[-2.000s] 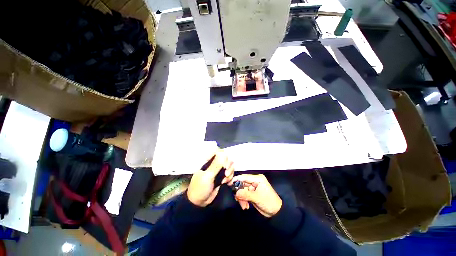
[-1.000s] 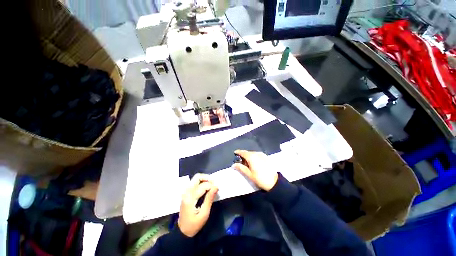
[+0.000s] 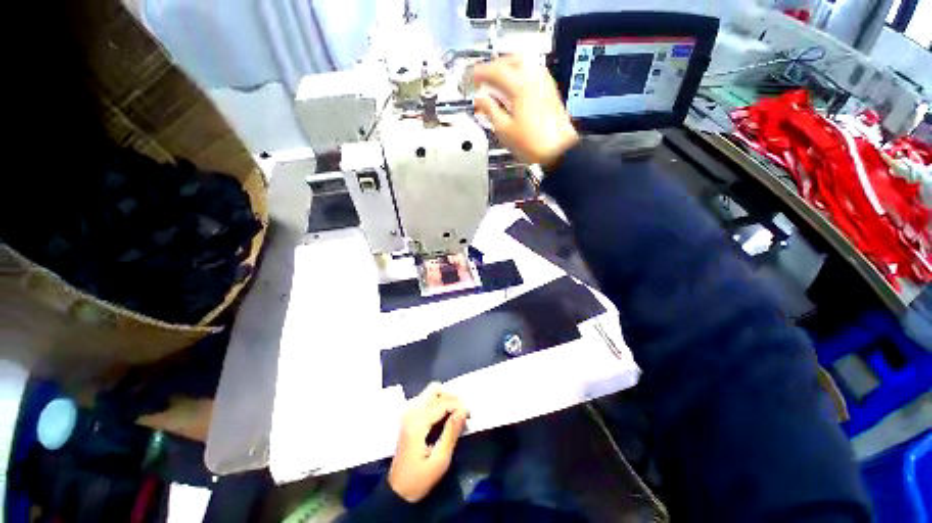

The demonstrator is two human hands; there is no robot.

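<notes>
The pattern sewing machine head (image 3: 437,184) stands behind the work, with the reddish-copper and silver clamp (image 3: 448,274) on a black strip (image 3: 501,276). A small round metallic part, looking like a bobbin with its case (image 3: 512,343), lies on the black sheets (image 3: 439,352). My right hand (image 3: 521,107) is raised at the upper right of the head beside the thread guides, fingers bent; whether it grips thread is not visible. My left hand (image 3: 427,444) is at the table's front edge, fingers closed around a small dark piece, mostly hidden.
A tall cardboard box (image 3: 220,123) of black pieces stands left. The control screen (image 3: 628,77) is behind at right. Red fabric (image 3: 838,174) lies on the neighbouring table. My right sleeve hides the right side of the white-covered table (image 3: 327,409) and most of the right box.
My right hand has left the metallic part on the black sheets and moved up to the machine head's top. My left hand stays near the front edge. The view has tilted up.
</notes>
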